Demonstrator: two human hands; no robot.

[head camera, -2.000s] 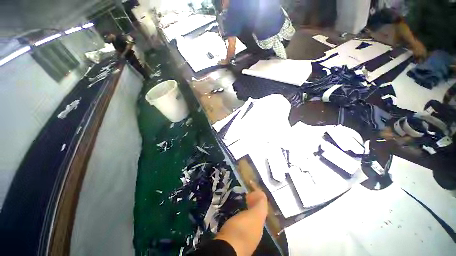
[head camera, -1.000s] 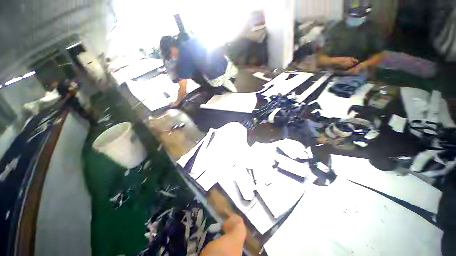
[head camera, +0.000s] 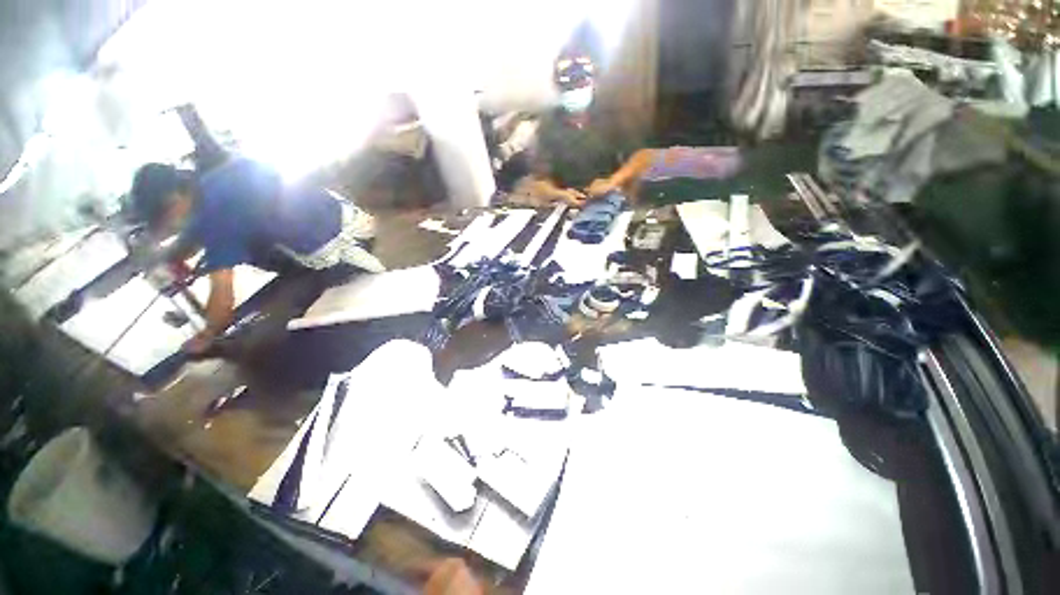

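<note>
Nearest in front of me lies the large body panel stack [head camera: 721, 500], white on top, with a curved right edge over dark cloth. A long tapered white piece [head camera: 703, 367] lies just above it. Left of it is the middle panel stack [head camera: 500, 436] with small cut parts [head camera: 448, 474] on it. The sleeve stack [head camera: 378, 401] lies further left beside narrow strips [head camera: 314, 447]. One of my hands [head camera: 451, 578], apparently the left, shows only as a small blurred patch at the bottom edge, by the table edge; its fingers cannot be made out. My right hand is out of the picture.
Tangled navy and white offcuts [head camera: 494, 296] lie mid-table, with more at right. Metal rails [head camera: 959, 465] run along the right. One coworker [head camera: 262, 221] leans over white pieces at left; another person [head camera: 581, 151] is across the table. A white bin [head camera: 81, 494] stands at lower left.
The view has swung right, so the table fills more of it and the rails now show. My hand has dropped almost out of the bottom edge. The coworker at left still leans over the table.
</note>
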